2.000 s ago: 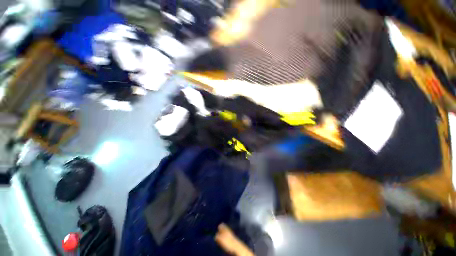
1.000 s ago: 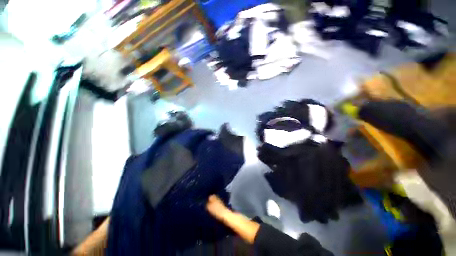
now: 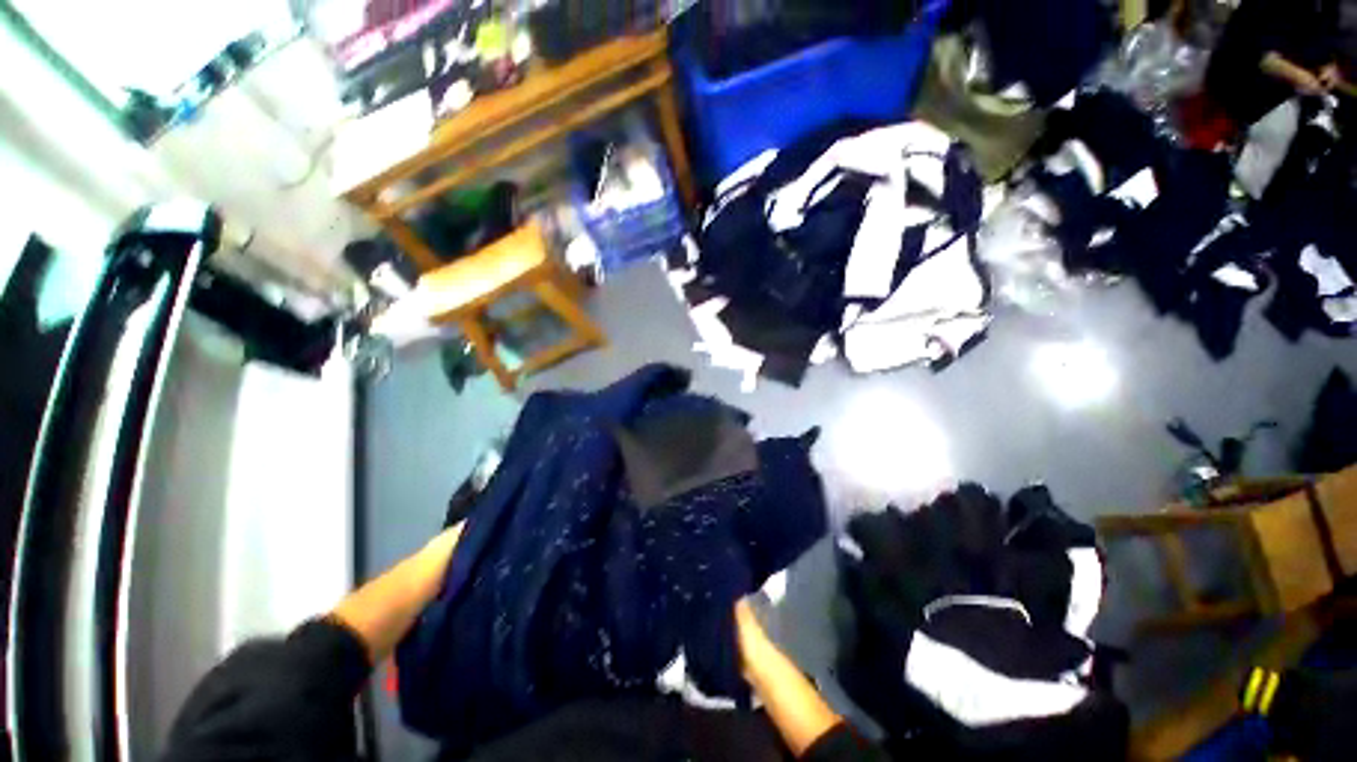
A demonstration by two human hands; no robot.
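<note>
A large bundle of navy flecked garment point(image 3: 543, 551) is held up in front of me, with a dark grey patch of cloth point(image 3: 688, 447) on its upper part. My left hand point(image 3: 435, 563) is at the bundle's left side, its fingers hidden by the cloth. My right hand point(image 3: 749, 633) is at the lower right side of the bundle, its fingertips partly hidden against it. Both forearms have dark sleeves. A little white shows at the bundle's lower edge.
A black and white heap point(image 3: 975, 625) lies on the floor at right. A navy and white pile point(image 3: 848, 246) lies ahead, near a blue bin point(image 3: 811, 90). A wooden stool point(image 3: 514, 298) stands ahead left, a long pale machine point(image 3: 179, 491) at left. A person's hand shows at top right.
The view has swung away from the table towards the floor piles and stool. The navy bundle has stayed in front of me, and both forearms now show more clearly.
</note>
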